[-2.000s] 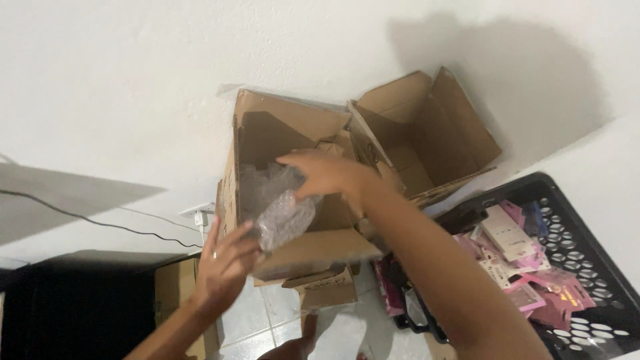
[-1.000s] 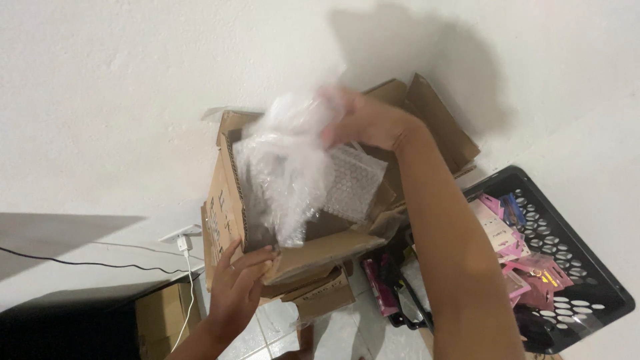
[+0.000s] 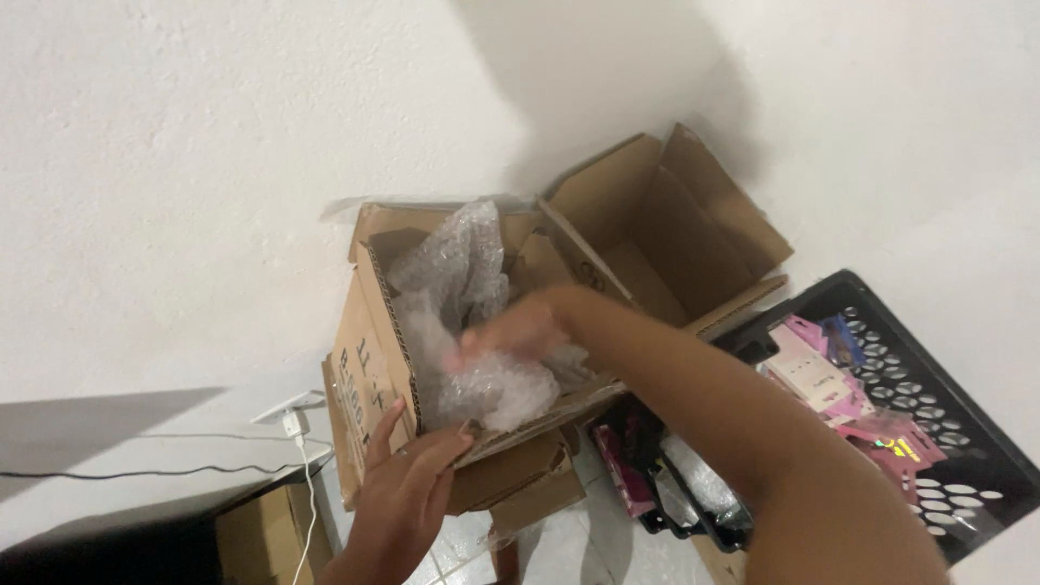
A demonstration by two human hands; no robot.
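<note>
An open cardboard box (image 3: 382, 357) with handwriting on its side holds crumpled clear bubble wrap (image 3: 467, 268). My right hand (image 3: 520, 329) is inside the box opening, over the bubble wrap; it is blurred, and whether its fingers grip the wrap does not show. At the box's near corner, my left hand (image 3: 414, 479) holds the cardboard rim, thumb over the edge and a finger along the written side.
Against the wall, a second open cardboard box (image 3: 691, 236) adjoins the first. A black perforated plastic basket (image 3: 959, 390) at right holds pink packages (image 3: 886, 447). At lower left, a white plug (image 3: 296, 422) sits in a wall outlet, its cable hanging down.
My right hand has moved down into the box from the raised bubble wrap, which now lies lower inside. My left hand, apart from the box two seconds ago, has come onto its rim.
</note>
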